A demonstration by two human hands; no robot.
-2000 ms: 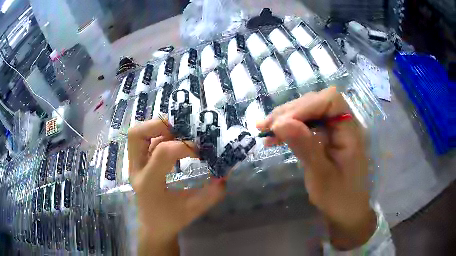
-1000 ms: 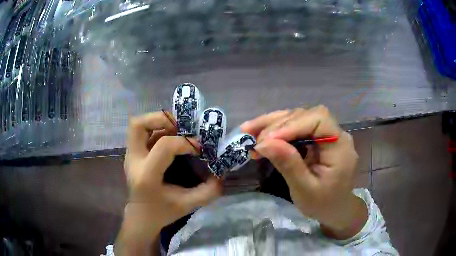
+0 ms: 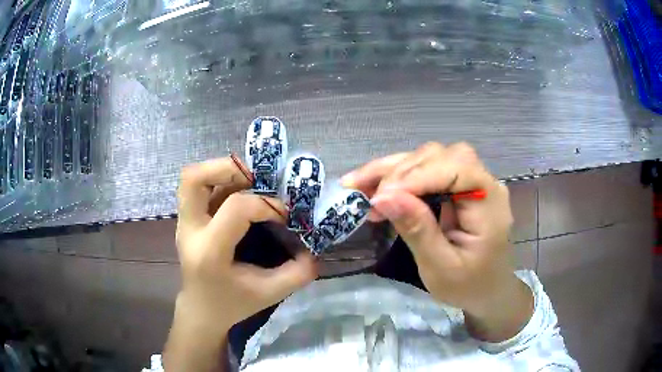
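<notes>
My left hand (image 3: 225, 240) holds three part-assembled electronic units fanned out, dark boards facing up. The left unit (image 3: 266, 154) stands upright, the middle unit (image 3: 303, 190) sits a little lower, and the right unit (image 3: 338, 221) tilts to the right. Thin red lead wires (image 3: 242, 168) show at the left fingers. My right hand (image 3: 450, 225) grips a thin tool with a black handle and red end (image 3: 468, 195). Its fingertips are at the upper end of the right unit. The tool's tip is hidden or too small to tell.
The grey bench edge (image 3: 581, 171) runs beyond my hands. A clear blister tray with dark rows (image 3: 54, 138) is at the left, and clear plastic spans the top. A blue bin (image 3: 642, 54) is at the far right. My white-clothed lap (image 3: 327, 327) is below, over a tiled floor.
The view has tipped down from the filled tray to the bench edge and lap. Both hands keep their holds; the boards now show more face-on. Over the last second they have barely moved.
</notes>
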